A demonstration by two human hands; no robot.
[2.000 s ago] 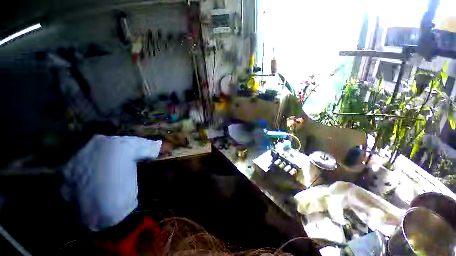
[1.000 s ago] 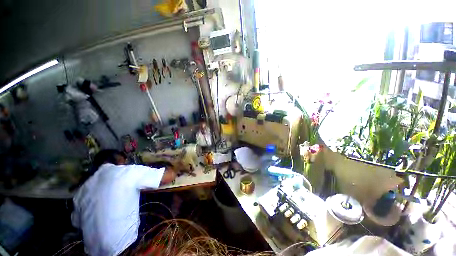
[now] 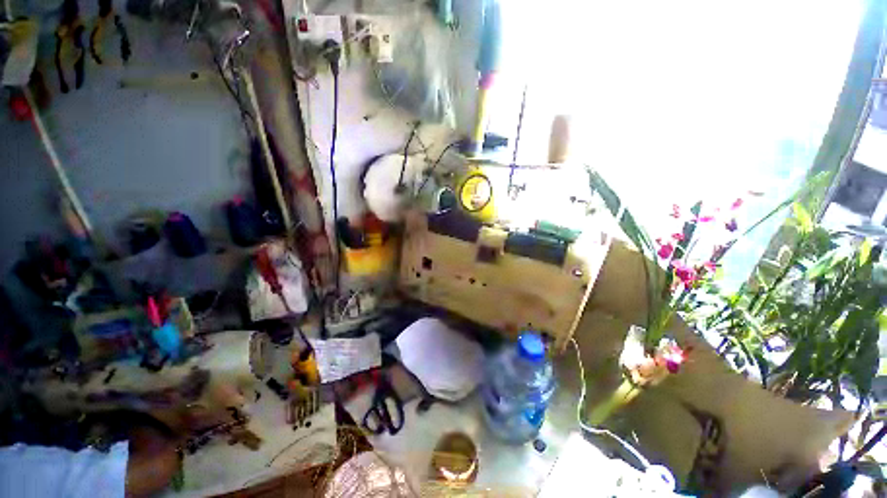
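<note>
Neither of my hands is in the picture. Nearest in front of me is a cluttered corner table (image 3: 418, 477). A small round brown-gold container or roll (image 3: 454, 457) sits near its lower edge. Dark-handled scissors (image 3: 382, 410) lie left of it. A clear plastic bottle with a blue cap (image 3: 518, 391) stands upright to the right. A white rounded piece (image 3: 438, 358) and a printed paper (image 3: 345, 357) lie behind. A blurred, pale, wiry thing (image 3: 368, 477) is at the bottom edge; I cannot tell what it is.
Another person's white sleeve (image 3: 63, 472) and forearm are at the lower left, by a bench with tools. A cream box (image 3: 496, 277) stands at the back corner. A white cord and part of a white device (image 3: 593, 472) are at bottom right. Flowering plants (image 3: 681, 272) stand by the bright window.
The view has moved closer to the back corner. The other person has shifted to the lower-left edge, mostly out of view. The pots seen earlier at lower right are out of view.
</note>
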